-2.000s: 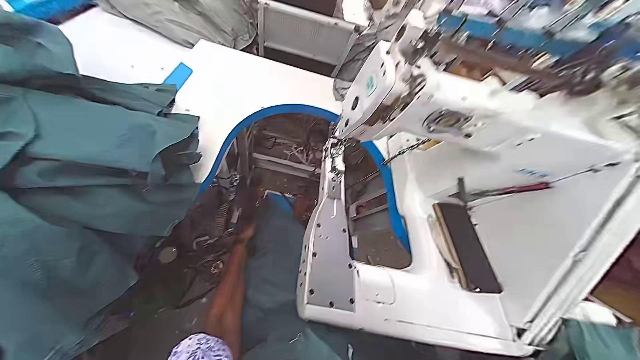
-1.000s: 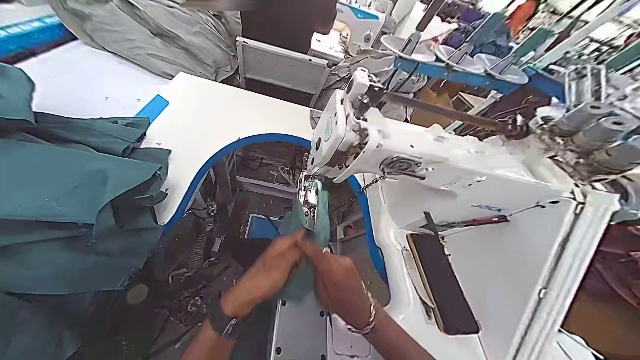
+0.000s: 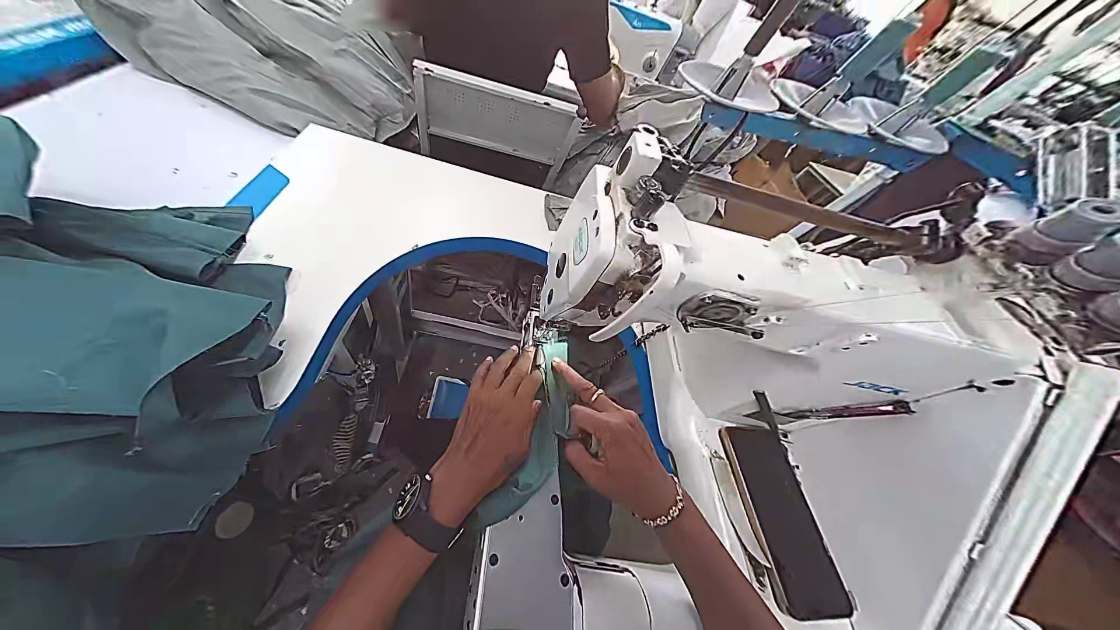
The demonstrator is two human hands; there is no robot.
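Observation:
A feed-off-the-arm style industrial sewing machine (image 3: 577, 254) stands at the centre, its needle area just above my fingertips. Teal fabric (image 3: 547, 437) lies along its narrow bed (image 3: 521, 560), with the edge under the presser foot. My left hand (image 3: 499, 420), with a watch at the wrist, presses flat on the fabric's left side. My right hand (image 3: 617, 446), wearing a ring and bracelet, holds the fabric's right side between curled fingers, its index finger pointing along the edge near the foot.
More teal fabric (image 3: 114, 341) is heaped on the white table (image 3: 350, 192) at left. A smartphone (image 3: 787, 525) lies at right on the machine base. A co-worker (image 3: 516, 44) is behind a metal frame at the top, beside grey fabric (image 3: 262, 70). Thread cones (image 3: 1081, 232) stand at far right.
Both hands have come onto the fabric at the machine; two seconds ago only one forearm reached low at left. Since one second ago, they have spread along the fabric, fingertips closer to the presser foot.

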